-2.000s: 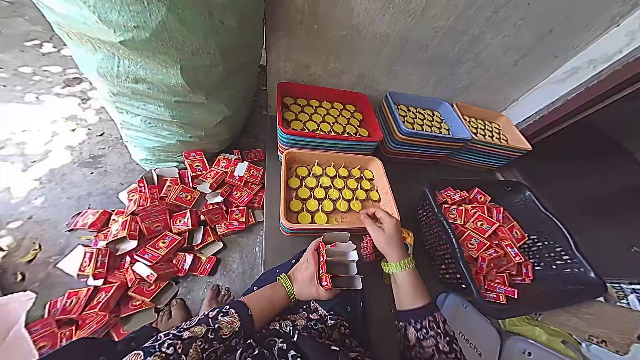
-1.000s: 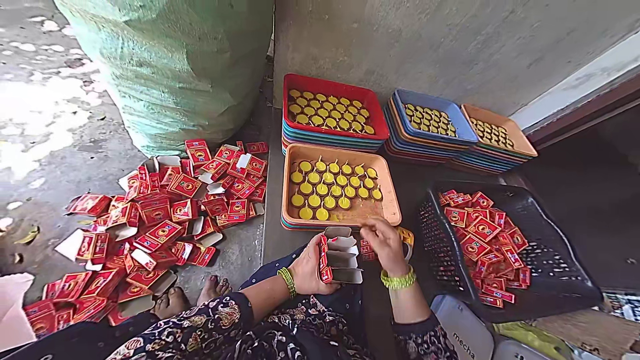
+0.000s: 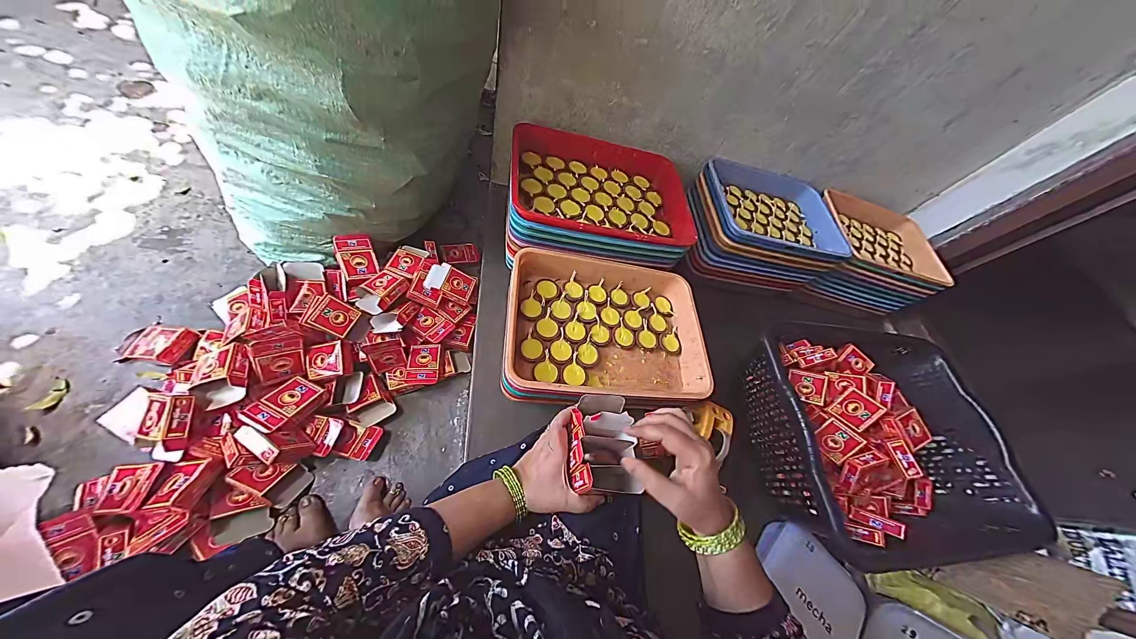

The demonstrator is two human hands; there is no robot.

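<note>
My left hand [image 3: 552, 470] holds several small red cardboard boxes [image 3: 581, 451] side by side, their white end flaps open toward the right. My right hand [image 3: 682, 463] is at the open ends, its fingers spread and close to the flaps; whether it holds a small piece cannot be told. Just beyond both hands is an orange plastic tray [image 3: 701, 377] on a stack of trays. Yellow round pieces with wicks, like small candles [image 3: 575, 331], stand in rows in it, with bare tray at its lower right. A yellow-handled tool [image 3: 717, 426] lies behind my right hand.
Loose red boxes [image 3: 293, 399] are heaped on the ground at left, below a large green sack [image 3: 355, 115]. Filled red [image 3: 679, 200], blue [image 3: 830, 222] and orange trays [image 3: 923, 257] top stacks by the wall. A black basket [image 3: 985, 461] at right holds red boxes.
Fewer yellow pieces stand in the near orange tray than two seconds ago. My right hand has moved from the tray's lower edge to the open ends of the boxes.
</note>
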